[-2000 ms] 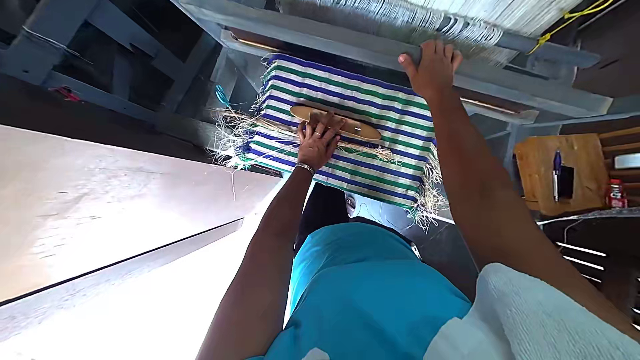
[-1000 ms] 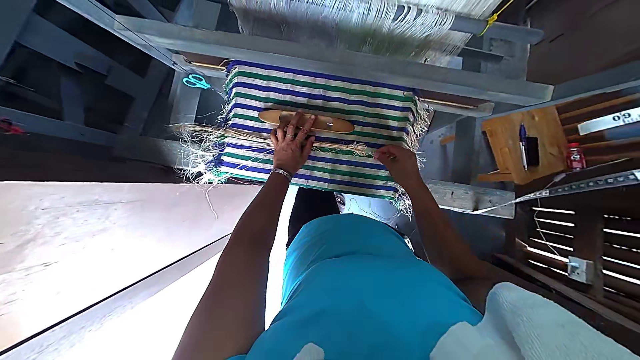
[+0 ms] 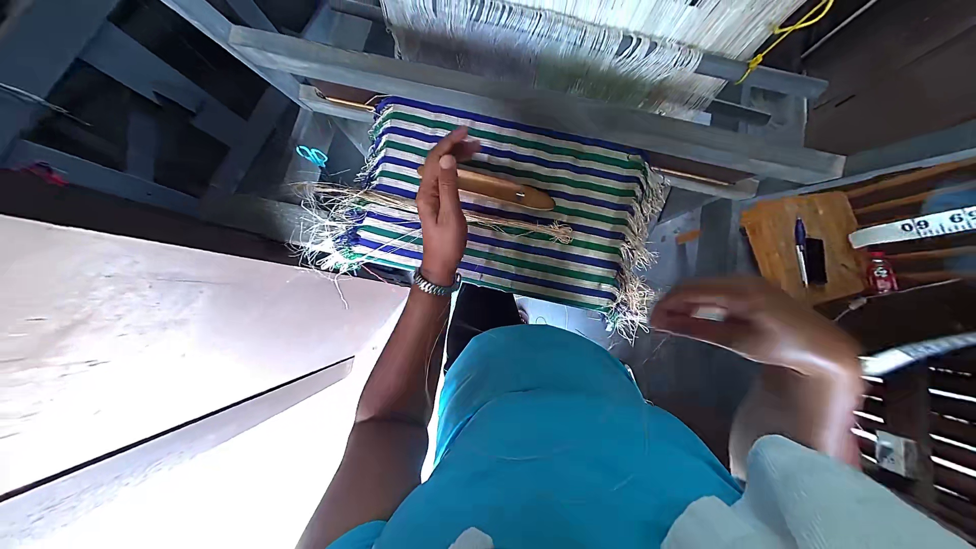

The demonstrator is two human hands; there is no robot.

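Note:
A striped woven mat (image 3: pixel 545 263) in blue, green and off-white, with fringed sides, lies over the loom's front. Across it lies a wooden weaving shuttle (image 3: pixel 499 189), and below that a bundle of loose plant fibres (image 3: pixel 526 227). My left hand (image 3: pixel 444 202) is raised edge-on above the shuttle's left end and the fibres, with its fingers apart and nothing visible in it. To the right of the mat's fringe, my right hand (image 3: pixel 736 320) is blurred in the air, fingers curled; a small pale patch shows between them, and I cannot tell whether it holds anything.
The loom's wooden beam (image 3: pixel 534 103) crosses above the mat, with pale warp threads (image 3: pixel 579 38) behind it. Turquoise scissors (image 3: pixel 312 156) rest on the frame at left. At right, a wooden board (image 3: pixel 839 221) bears a pen (image 3: pixel 801 248), near a red bottle (image 3: pixel 881 273) and a measuring tape (image 3: pixel 915 229).
My right hand went from the loom beam to the fibres' right end, and is now off to the right of the mat. My left hand, earlier flat on the shuttle, has lifted and turned edge-on.

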